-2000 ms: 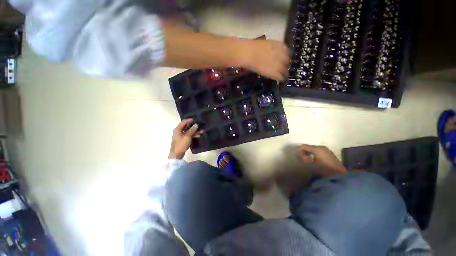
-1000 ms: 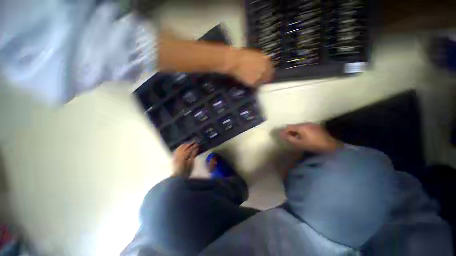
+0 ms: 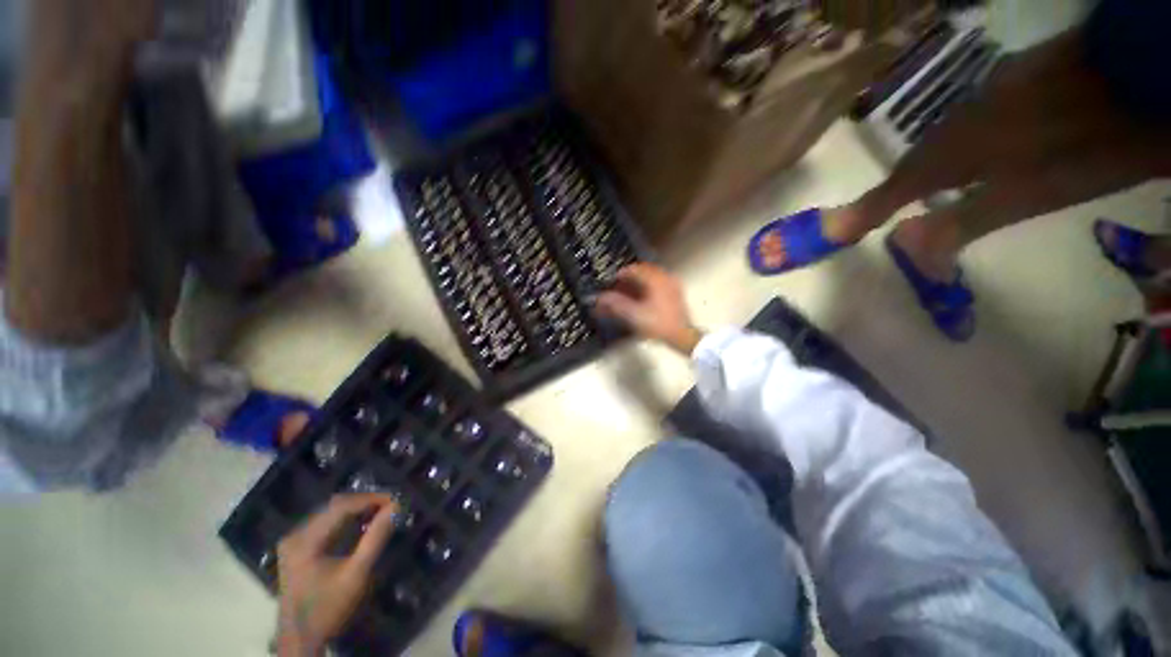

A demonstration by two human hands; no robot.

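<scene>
A black row tray with three columns of glinting parts lies on the floor ahead. My right hand is over its near right corner, fingers bent; whether it pinches a part is too blurred to tell. A black pocket tray with dark glossy round units lies nearer, to the left. My left hand is over its near left part, thumb and fingertips close together at a pocket; what lies between them is unclear.
A spare dark tray lies partly under my right arm. An open carton of loose pieces stands behind the row tray, with a blue bin. Another person's arm is at left; another's legs and blue slippers are at right.
The view has swung right and up, bringing the carton and bins in. My right hand has moved from beside my knee to the row tray. The other person's hand is no longer over the pocket tray.
</scene>
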